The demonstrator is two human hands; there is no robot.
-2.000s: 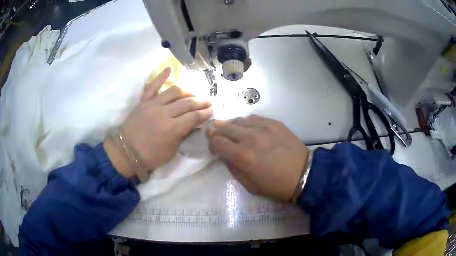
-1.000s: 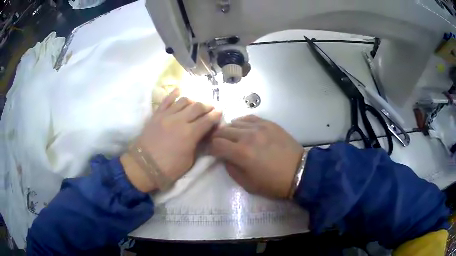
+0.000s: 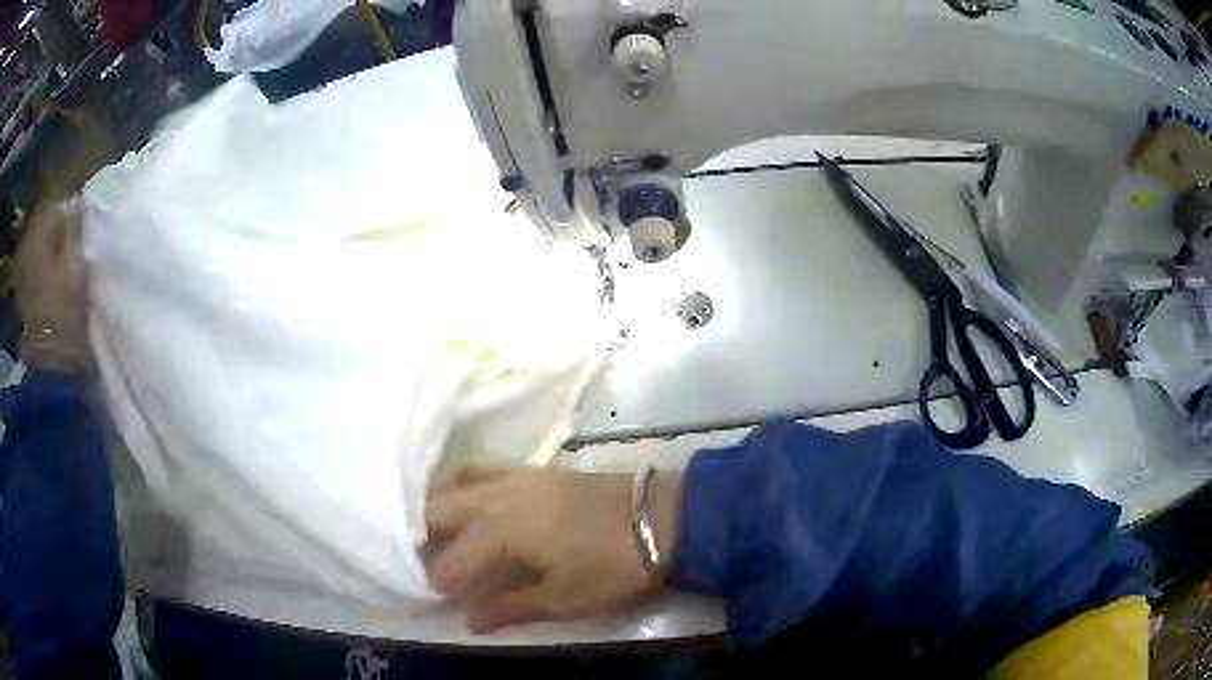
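The white garment piece (image 3: 266, 319) is spread over the table left of the needle, with a yellowish folded part near its right end. My left hand (image 3: 56, 286) is at the far left, blurred, at the cloth's left edge; its fingers are partly hidden behind the cloth. My right hand (image 3: 512, 545) grips the cloth's lower right edge near the table's front. The presser foot and needle (image 3: 605, 275) are brightly lit under the head of the white sewing machine (image 3: 798, 80), right of the cloth.
Black fabric shears (image 3: 941, 299) lie under the machine arm, with a slimmer silvery tool (image 3: 1017, 319) beside them. A small round disc (image 3: 693, 310) is set in the machine bed. Whitish scraps (image 3: 1176, 326) are at the right edge. A white bundle (image 3: 299, 33) is beyond the table.
Both hands have left the needle area. My left hand has moved to the far left, my right hand down and left. The cloth has been pulled away from the needle and spread.
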